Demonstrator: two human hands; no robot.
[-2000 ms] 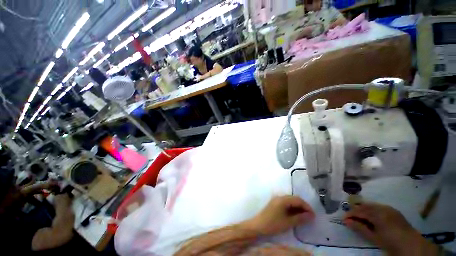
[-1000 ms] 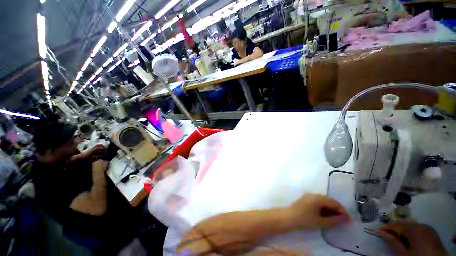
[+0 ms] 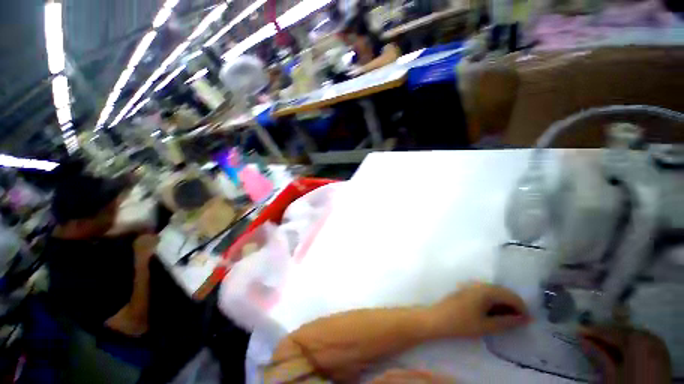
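Observation:
The frame is blurred. White sheer fabric [image 3: 259,281] hangs over the table's left front edge; on the white table [image 3: 420,217] I cannot separate cloth from surface. My left hand [image 3: 484,311] lies left of the needle area, thumb and fingertips bent close together; whether cloth is between them is unclear. My right hand [image 3: 626,352] is at the lower right, below the sewing machine head [image 3: 592,217], fingers curled towards the needle area. Whether it holds a tool cannot be made out. The presser foot is too blurred to tell.
A grey lamp [image 3: 529,202] on a bent neck stands left of the machine head. A red basket [image 3: 289,196] is at the table's left side. A person in dark clothes [image 3: 97,277] sits at the left; another person [image 3: 371,49] sits at a table behind.
Since one second ago the view has shifted slightly and blurred, with the machine a little farther right and higher. Both hands keep nearly the same places by the needle area.

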